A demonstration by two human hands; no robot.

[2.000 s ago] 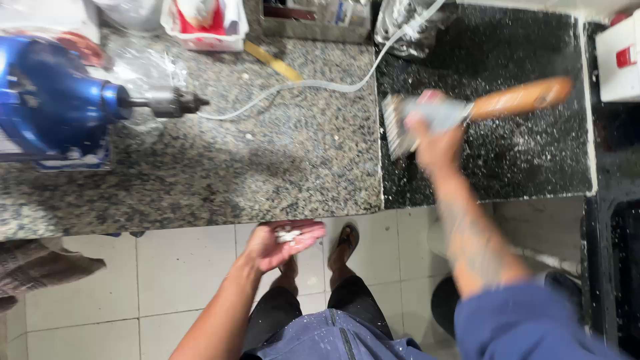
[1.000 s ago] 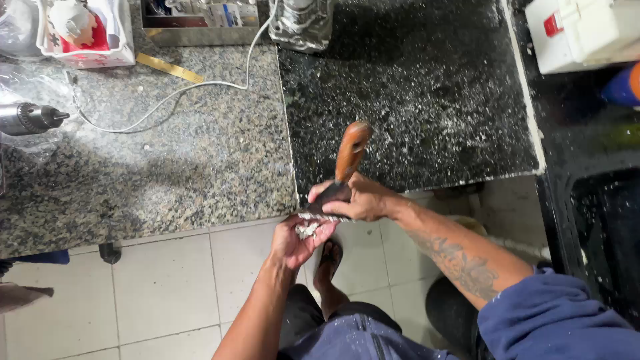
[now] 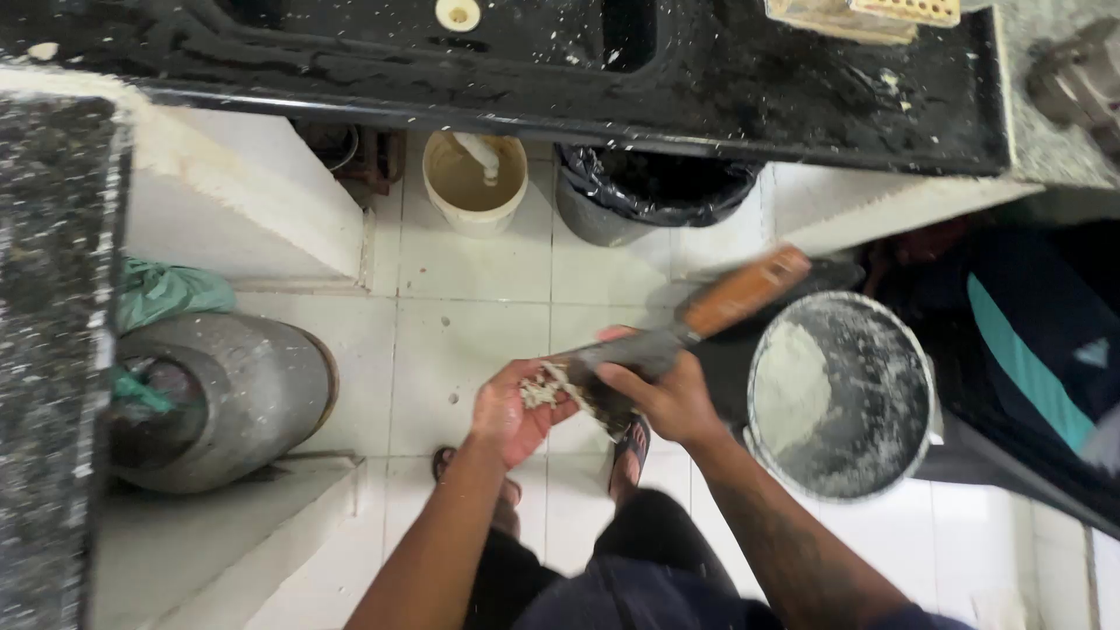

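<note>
Cupped and palm up, my left hand (image 3: 518,413) holds white crumbly debris (image 3: 544,386). My right hand (image 3: 669,394) grips a wide scraper or brush with a wooden handle (image 3: 744,289) by its dark head (image 3: 637,354); blur hides its exact kind. The head's pale-coated edge is against or just over the debris in my left palm. Both hands are above the tiled floor, in front of my body. To their right stands a bucket (image 3: 914,411) with white powder (image 3: 790,376) inside.
A black sink counter (image 3: 525,114) spans the top. Below it stand a cream bucket (image 3: 477,219) with a drain pipe and a black-lined bin (image 3: 595,210). A grey gas cylinder (image 3: 254,394) is at left, near a speckled counter edge (image 3: 52,350).
The view has swung from the speckled counters to the sink and floor. My right hand, earlier over the dark counter, came to my left palm with the wooden-handled tool; the hands remain together.
</note>
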